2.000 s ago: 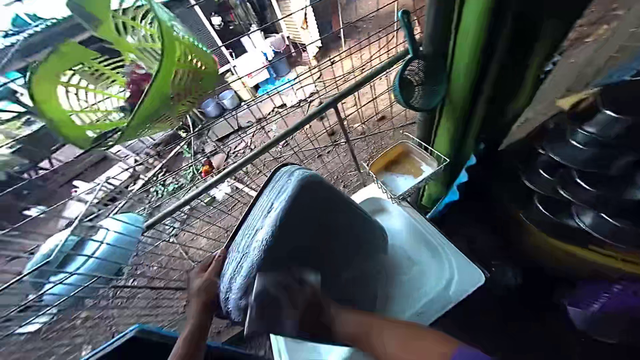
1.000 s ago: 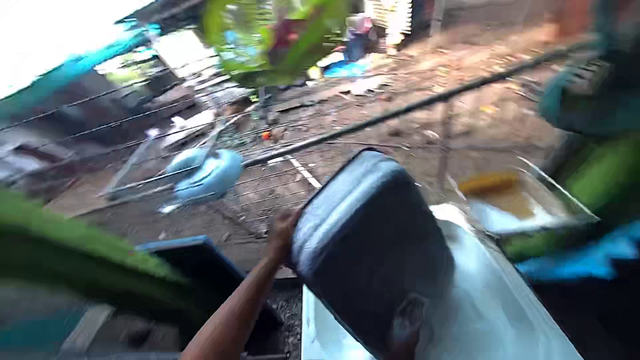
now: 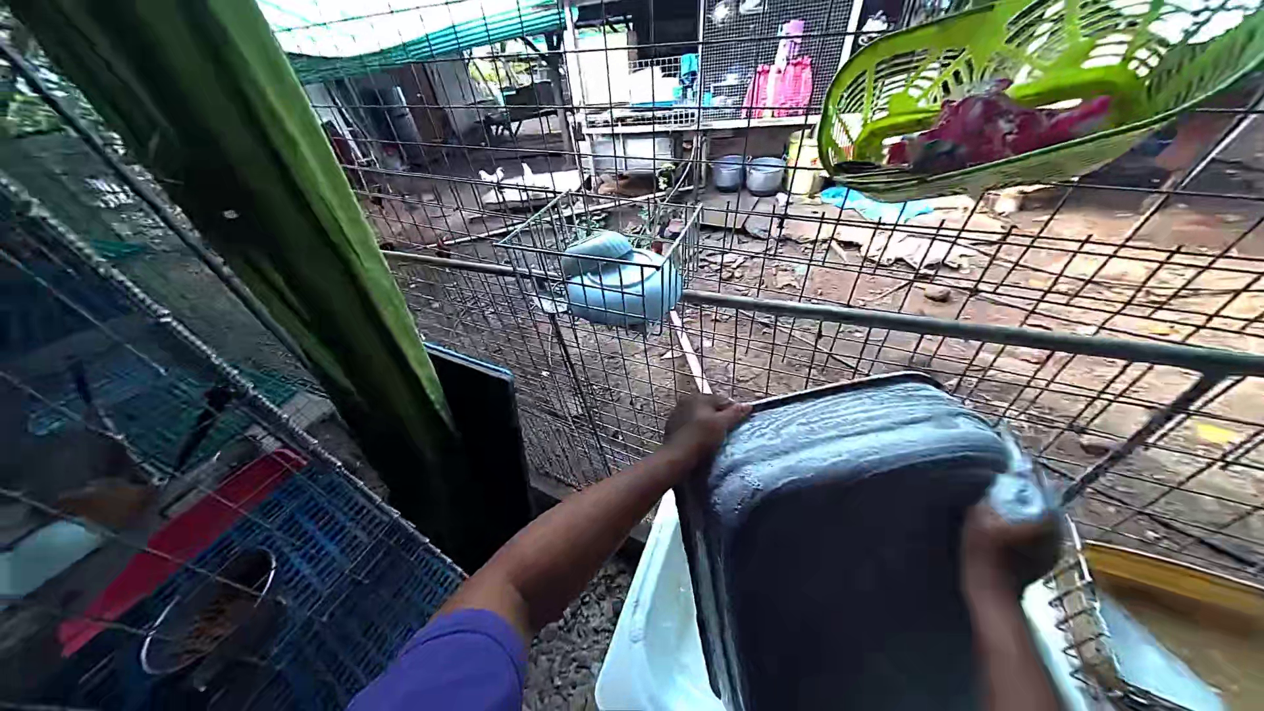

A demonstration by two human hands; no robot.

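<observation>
A large dark tub (image 3: 849,573) stands tilted on its side, its outer wall streaked with whitish suds. My left hand (image 3: 703,427) grips the tub's upper left rim. On the tub's right side, my right hand (image 3: 1012,533) is closed around a pale, blurred scrubbing cloth or pad (image 3: 1017,496) and presses it near the corner. Beneath the tub is a white plastic basin (image 3: 652,612), partly hidden by it. At the lower right, a wire rack (image 3: 1081,612) stands beside a yellow-rimmed container (image 3: 1175,583).
A wire mesh fence with a metal rail (image 3: 948,326) runs behind the tub. A wire basket on it holds light blue plastic containers (image 3: 622,286). A green plastic basket (image 3: 1037,158) hangs at the upper right. A green post (image 3: 326,227) and a caged area with a blue crate (image 3: 296,553) lie left.
My right hand has moved from the tub's lower part to its right side. My left hand keeps its hold on the rim. The view has swung to the left.
</observation>
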